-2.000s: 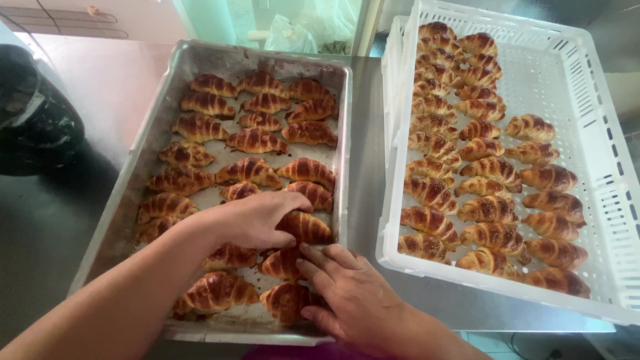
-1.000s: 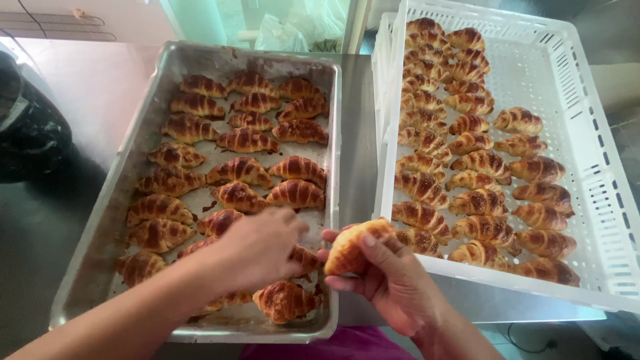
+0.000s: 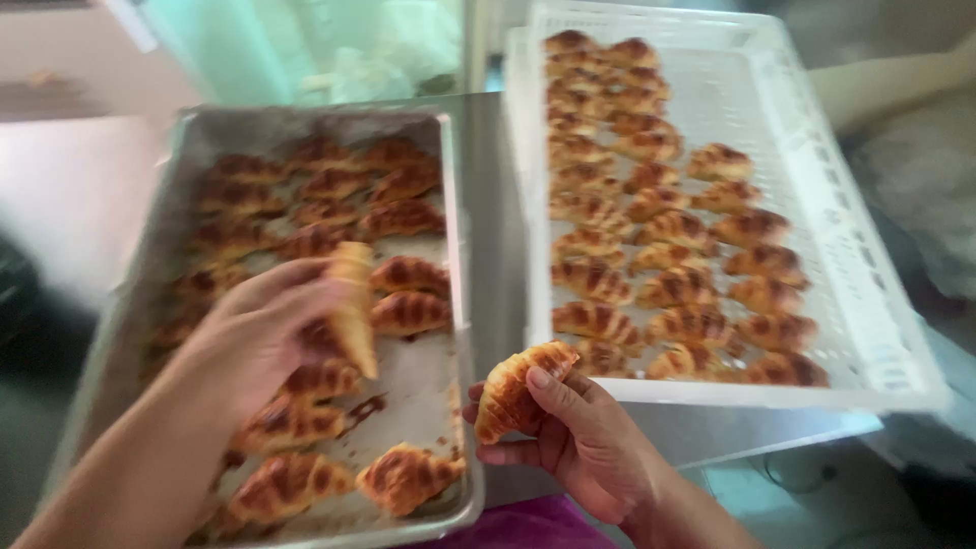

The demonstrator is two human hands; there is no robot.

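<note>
My left hand (image 3: 263, 328) is raised over the metal baking tray (image 3: 451, 229) and grips a croissant (image 3: 352, 309), its pale side toward me. In my right hand (image 3: 587, 435), beside the tray's right rim, another croissant (image 3: 518, 389) lies between thumb and fingers. Several baked croissants rest in the tray, among them one (image 3: 408, 478) in its near right corner. To the right, a white perforated plastic crate (image 3: 839, 305) holds rows of croissants (image 3: 682, 286) along its left and middle part.
Both containers stand on a metal table (image 3: 492, 229). A dark object (image 3: 23, 305) is blurred at the left edge. Behind the table are translucent plastic bags (image 3: 381, 61). A person's arm (image 3: 892, 88) shows beyond the crate at the upper right.
My left hand has lifted a croissant from the tray. My right hand, on a croissant in the tray's near right part two seconds ago, now holds one outside the rim. The view has shifted.
</note>
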